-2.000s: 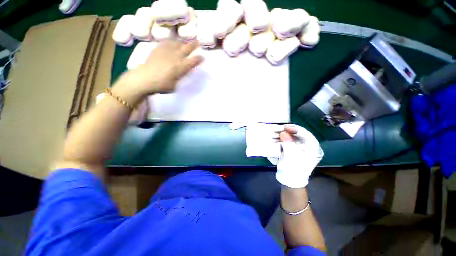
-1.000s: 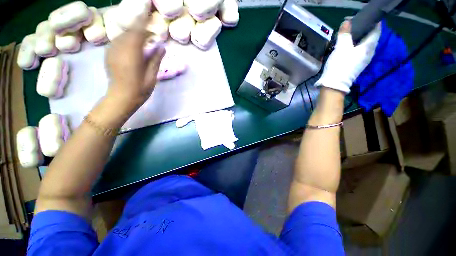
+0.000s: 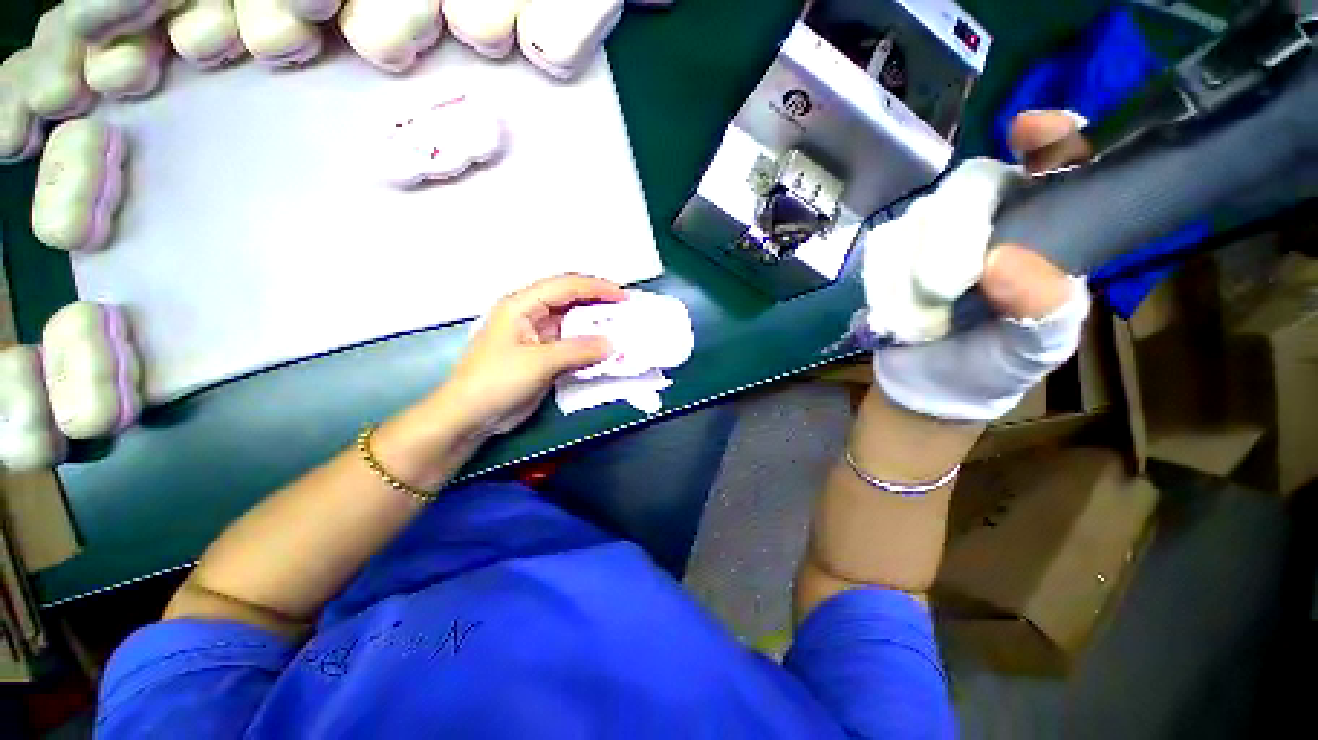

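Note:
My bare left hand (image 3: pixel 523 354) holds a small white-pink plastic housing (image 3: pixel 648 334) by its left side, on the white cloth pad (image 3: pixel 613 392) at the bench edge. My gloved right hand (image 3: pixel 983 275) is closed round the thick grey electric screwdriver (image 3: pixel 1171 188), with bare fingertips showing. The screwdriver's tip end is beside the glove, pointing left, apart from the housing; whether a screw sits on it cannot be told. A second white-pink housing (image 3: pixel 445 142) lies on the foam mat.
The foam mat (image 3: pixel 318 246) has cream housing units (image 3: pixel 81 184) along its back and left. The silver screw feeder (image 3: pixel 831 138) stands right of the mat. Blue cloth (image 3: pixel 1087 80) lies beyond the screwdriver. Cardboard cartons (image 3: pixel 1044 542) are on the floor at right.
My left hand has come down from the mat to the cloth pad with a housing. My right hand has brought the screwdriver nearer, beside the feeder's front. The view has shifted slightly.

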